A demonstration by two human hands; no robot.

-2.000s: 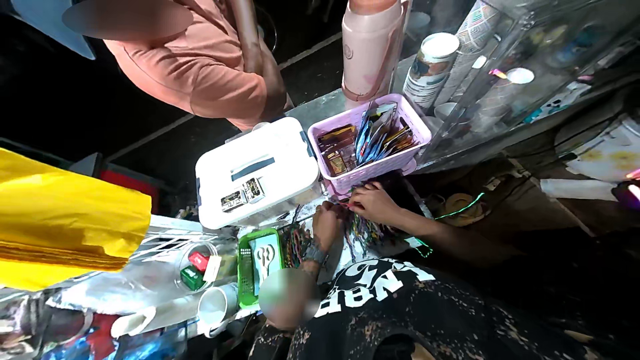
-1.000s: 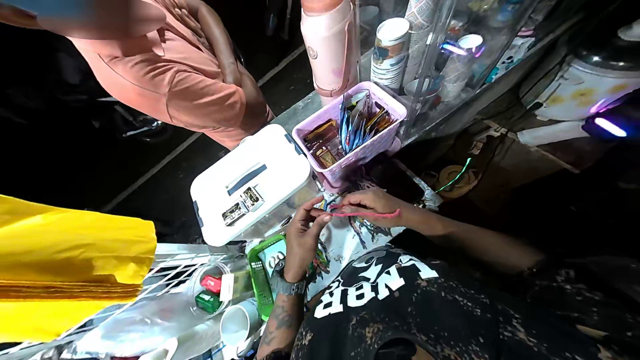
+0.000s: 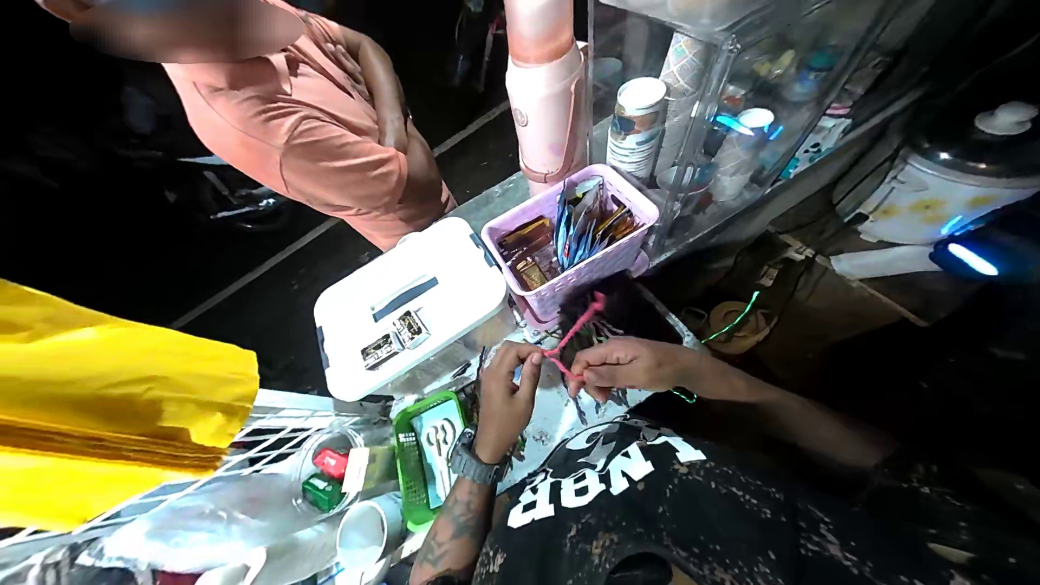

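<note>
A thin pink cord runs between my two hands, its knotted end standing up toward the lilac basket. My left hand, with a watch on the wrist, pinches the cord between thumb and forefinger. Close by on the right, my right hand grips the lower part of the cord with its fingertips. Under both hands lies a light surface with dark, thin strands scattered on it. The lilac plastic basket just beyond holds several sachets.
A white lidded box stands left of the basket, with a green plastic basket holding scissors nearer me. A pink flask and stacked paper cups stand behind. Across the table is a person in a salmon shirt.
Both hands have risen from the strands on the surface, where they were two seconds ago. The pink cord, stretched sideways to the right one second ago, now points up toward the basket.
</note>
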